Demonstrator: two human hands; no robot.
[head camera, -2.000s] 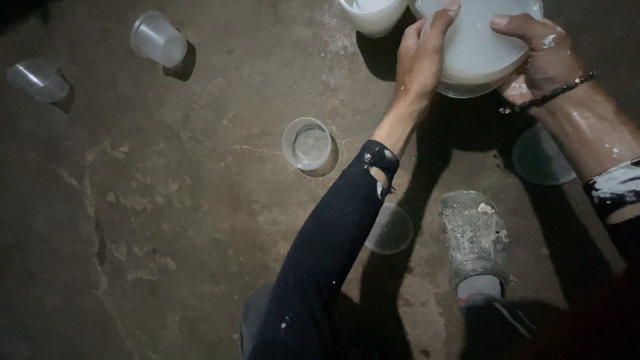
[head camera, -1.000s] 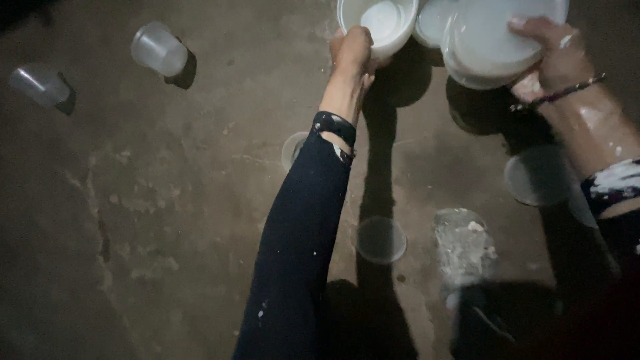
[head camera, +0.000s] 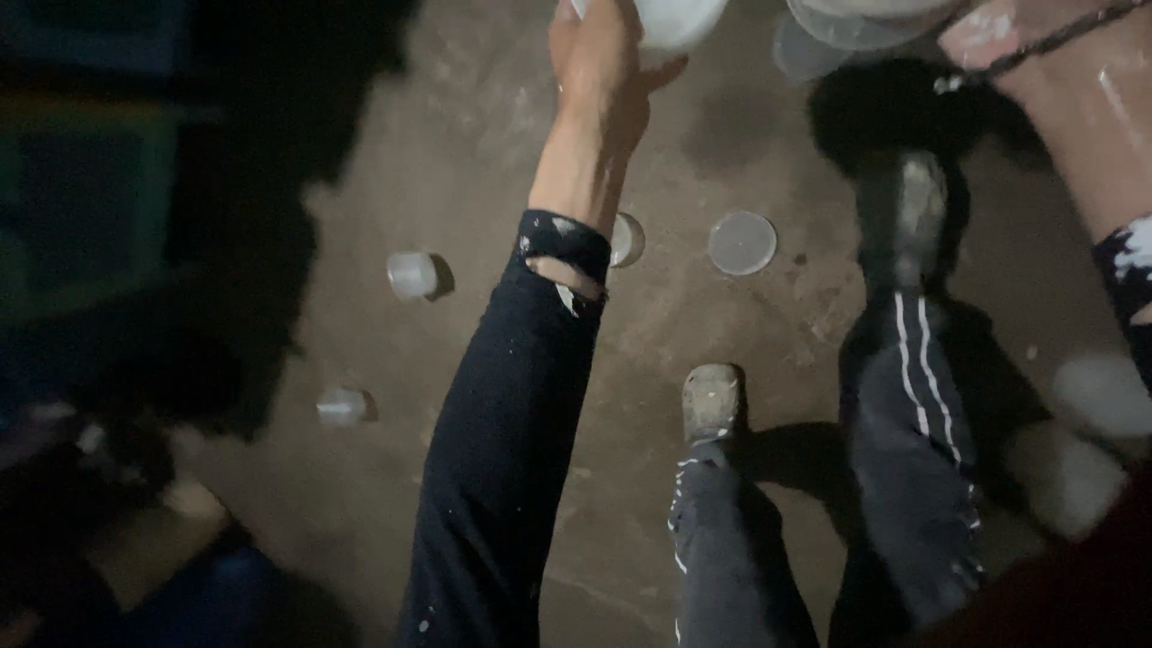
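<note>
My left hand (head camera: 607, 63), at the top centre, grips a white-filled plastic container (head camera: 677, 20) that the frame's top edge cuts off. At the upper right my right hand (head camera: 985, 31) is mostly out of frame, against a clear-rimmed container (head camera: 868, 20) with pale contents; its fingers are hidden. A round translucent lid (head camera: 812, 45) shows just left of and below that container. Beneath my left wrist, partly covered by it, a plastic cup (head camera: 623, 240) stands on the floor. White smears mark my right wrist and both dark sleeves.
Two translucent cups (head camera: 412, 274) (head camera: 342, 407) lie on the concrete floor to the left, and a round lid (head camera: 742, 243) lies near the centre. My shoes (head camera: 713, 400) are below. Pale round things (head camera: 1102, 396) are blurred at right. Dark crates (head camera: 85, 193) and part of a person (head camera: 171, 540) fill the left side.
The view has shifted widely, bringing in my legs and the left side. My left hand has let go of the container held with both hands and taken another one.
</note>
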